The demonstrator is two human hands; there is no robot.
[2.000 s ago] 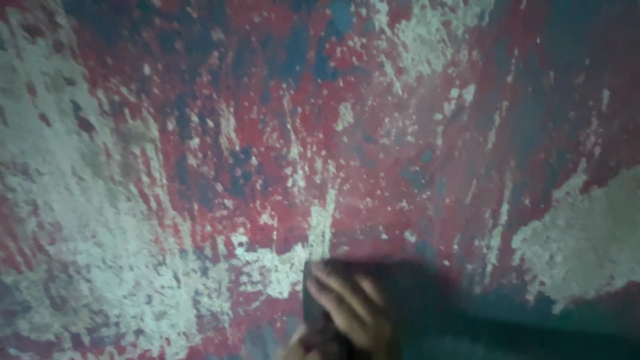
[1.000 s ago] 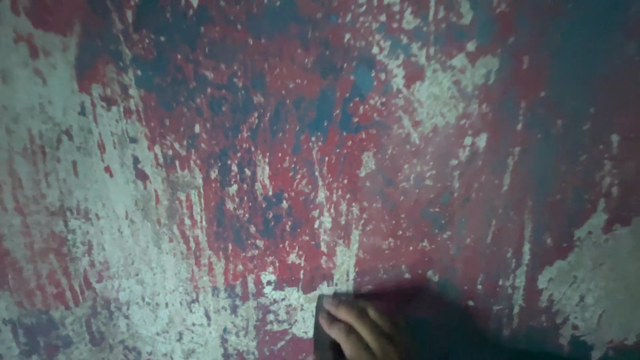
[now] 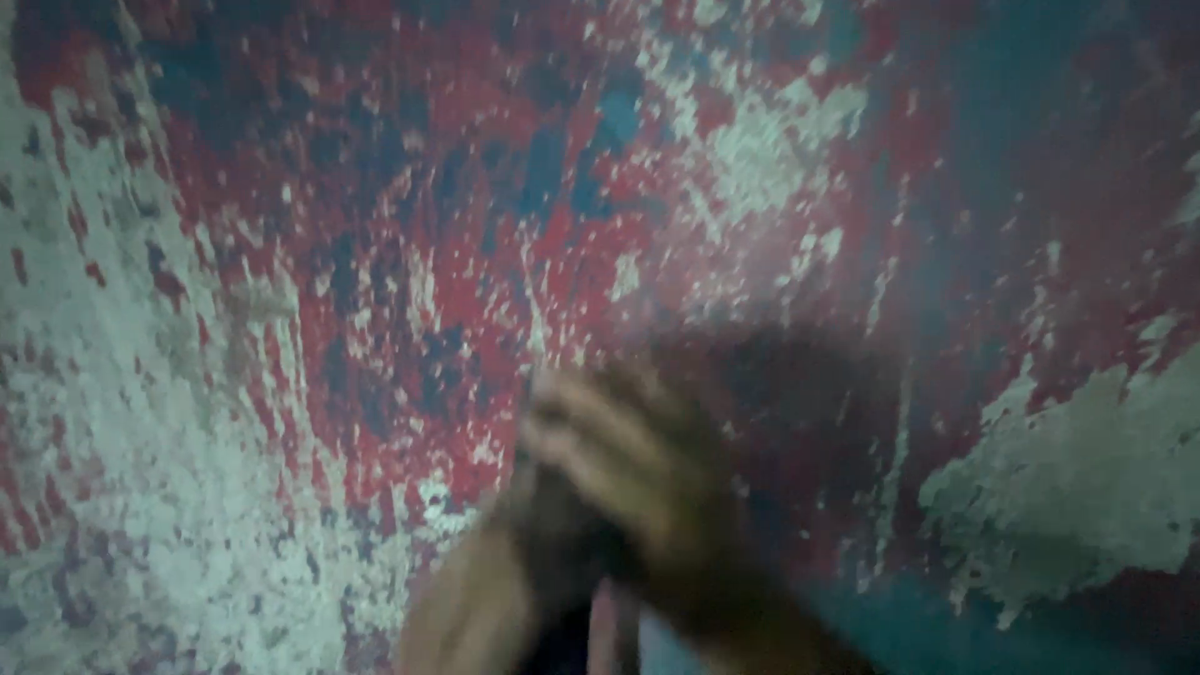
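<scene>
Flaking red and blue paint over pale plaster covers the wall (image 3: 469,187) in front of me. My right hand (image 3: 647,459), blurred by motion, is wrapped over a dark object (image 3: 567,525) against the wall at the lower middle of the view. The object's kind cannot be told. Lower and to the left, my left hand (image 3: 478,600) lies along the same dark object, its fingers too blurred and hidden to read. A dark shadow falls on the wall to the right of my right hand.
A large bare patch of pale plaster (image 3: 1078,487) shows at the right, and a wide scraped area (image 3: 187,525) runs down the left. A smaller pale patch (image 3: 769,150) is above my hands. Blue paint borders the lower right.
Since one second ago my right hand has moved up the wall with the dark object. My left hand, not plainly visible then, now shows at the lower middle.
</scene>
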